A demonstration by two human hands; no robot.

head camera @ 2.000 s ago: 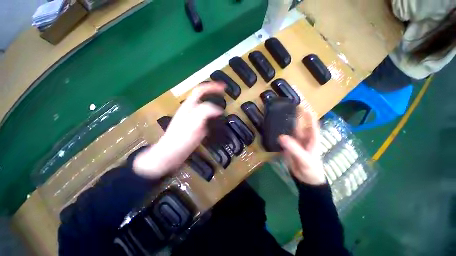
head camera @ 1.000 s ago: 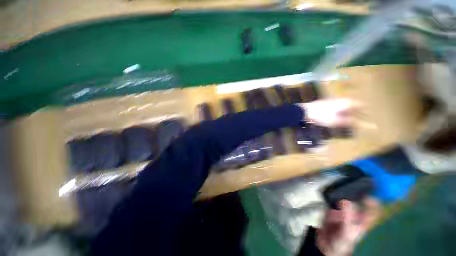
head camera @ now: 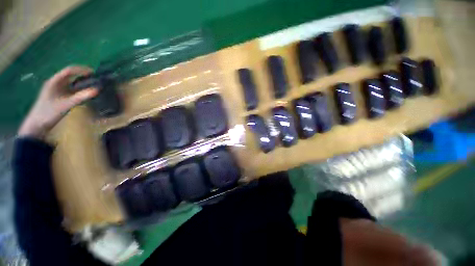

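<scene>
My left hand (head camera: 54, 100) is at the far left, its fingers closed on a dark black housing (head camera: 107, 98) above the bench's back left part. My right hand (head camera: 388, 245) is blurred at the bottom right, cut off by the edge; I cannot tell whether it holds anything. Between them, a clear blister tray (head camera: 174, 156) carries two rows of black housings (head camera: 211, 115), broad faces up. To its right, narrow black pieces (head camera: 345, 104) lie in two loose rows on the cardboard. The front row shows pale reflections.
The cardboard bench cover (head camera: 291, 160) runs across the view. The green conveyor (head camera: 172, 23) lies behind it, with a clear tray edge (head camera: 166, 51) beside the bench. Clear plastic with white parts (head camera: 372, 171) and a blue stool (head camera: 448, 140) are at lower right. Crumpled clear plastic (head camera: 112, 245) is at lower left.
My left hand has moved from the rows on the right to the far left, now with a black housing. My right hand is lower, and the black piece seen with it no longer shows.
</scene>
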